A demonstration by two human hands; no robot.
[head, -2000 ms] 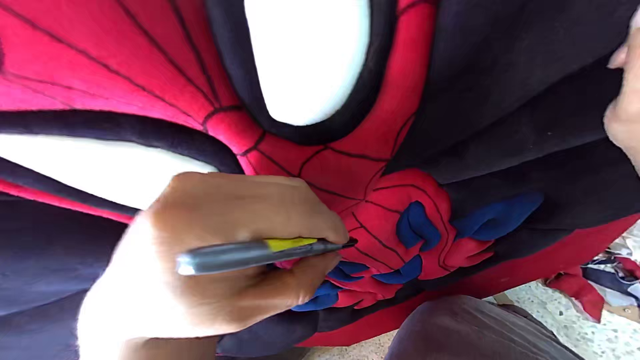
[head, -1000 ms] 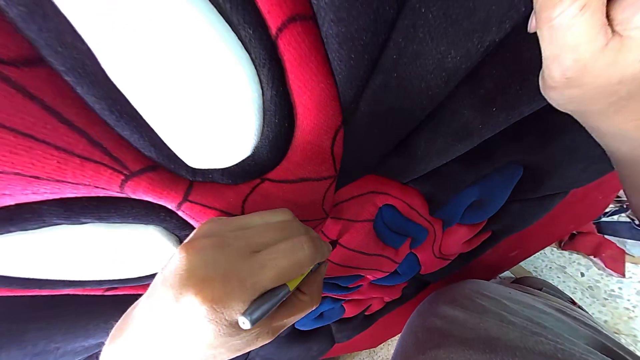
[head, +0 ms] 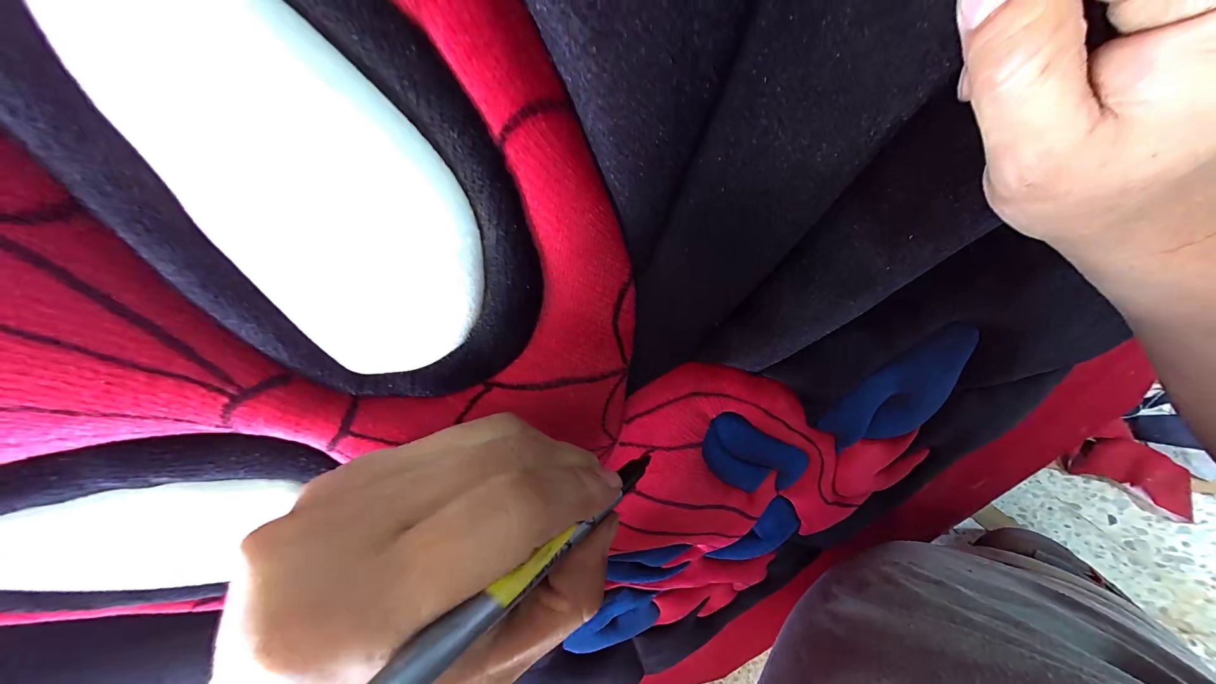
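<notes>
A grey marker pen with a yellow band [head: 537, 570] is held in a hand that enters from the lower left, which I take as my right hand [head: 437, 541]. Its dark tip is at the red fabric of a small padded red-and-blue figure [head: 693, 475]. Thin black lines run over this figure and over the large red mask face [head: 570, 199] with white eye patches [head: 313, 190]. My left hand [head: 1073, 114], at the upper right, has its fingers curled on the black fabric [head: 807, 190]; whether it grips a fold is unclear.
A red fabric border [head: 1007, 475] edges the black fabric. Below it shows a knee in dark grey trousers [head: 912, 617]. Red and dark cloth scraps [head: 1135, 470] lie on the speckled floor [head: 1092, 532] at the right.
The view has moved closer. The pen has turned to a steeper slant, its tip staying around the small figure's edge. My left hand now shows more fully at the upper right.
</notes>
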